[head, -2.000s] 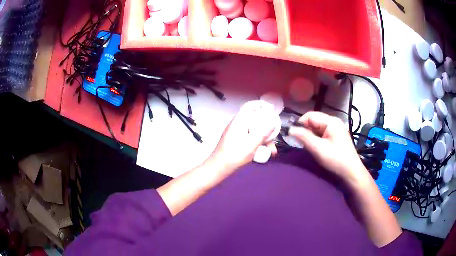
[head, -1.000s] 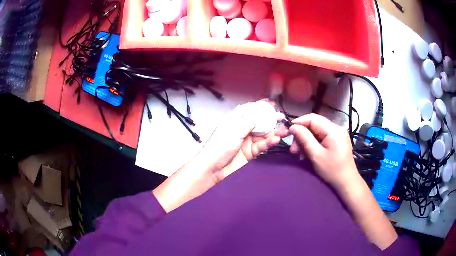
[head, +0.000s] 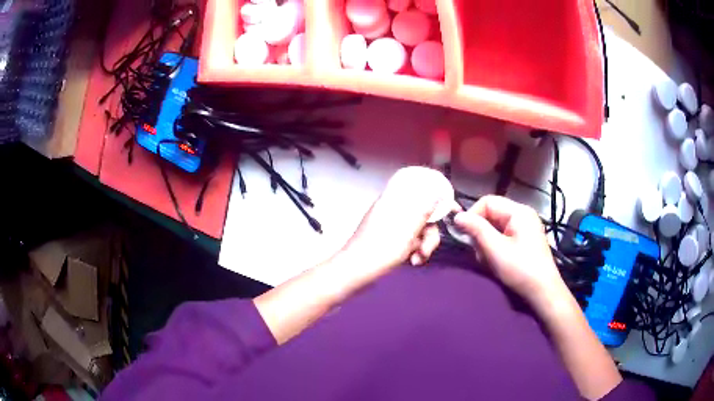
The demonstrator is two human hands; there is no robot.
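Note:
My left hand (head: 395,223) holds a round white unit (head: 423,185) in front of my body. My right hand (head: 501,235) is just to its right, thumb and fingertips pinched on a small dark cable end at the left hand's fingers. Whether the plug is in a unit cannot be told. Black charging cables (head: 567,258) run from under the right hand to a blue charging hub (head: 614,274). Another round unit (head: 478,154) lies on the white sheet beyond my hands, with a smaller one (head: 441,146) beside it.
A red-orange divided tray (head: 462,98) with loose units spans the top. A second blue hub (head: 176,106) with bunched black cables (head: 258,129) lies at left. Several white units (head: 670,188) with cables lie at far right. Cardboard pieces (head: 78,286) are below the bench at left.
The left hand has turned, its fingers now curled in below the unit. The right hand stays pinched beside it. The whole view has shifted slightly, so the bench things sit lower.

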